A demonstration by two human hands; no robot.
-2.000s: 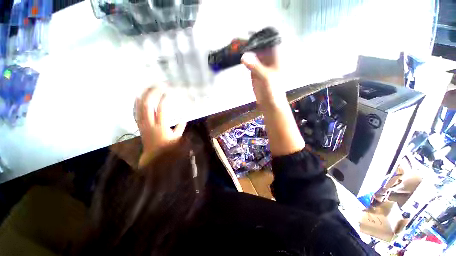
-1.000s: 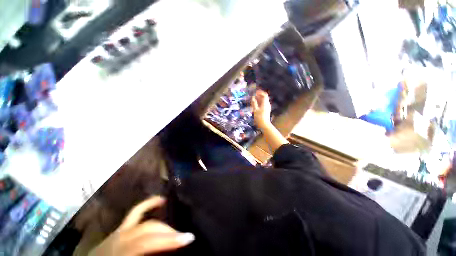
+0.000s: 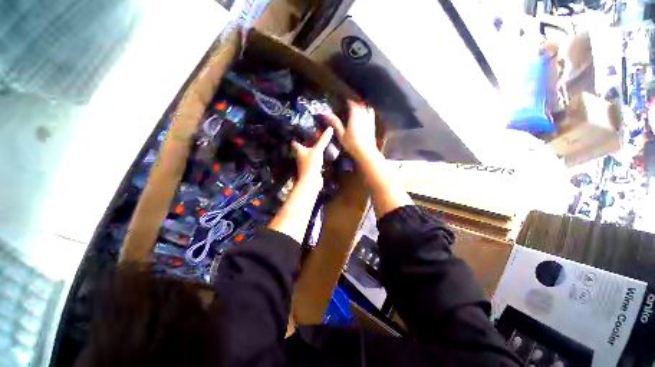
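Note:
An open brown supply carton [image 3: 161, 175] fills the centre left, holding many jumbled packaged cables [image 3: 213, 226], mostly black-card packs with orange stickers and pale or dark coiled cords. My left hand [image 3: 313, 159] is inside the carton at its right part, thumb and fingers spread among the packs. My right hand [image 3: 357, 129] is beside it at the carton's right wall, fingers bent down. Both hands are bare and close together. A dark and pale pack shows near the fingertips. I cannot tell whether either hand grips it.
The white tabletop [image 3: 72, 172] runs along the left, with blurred clear trays [image 3: 64, 43] at the top left. A large printed box [image 3: 391, 86] stands beyond the carton. A Wine Cooler box [image 3: 574, 304], flat cardboard and a blue bag [image 3: 533, 97] are at the right.
The view has swung to the carton, which now appears larger. My left hand has moved from the lower left into the carton. My right hand is now at its right side, beside the left.

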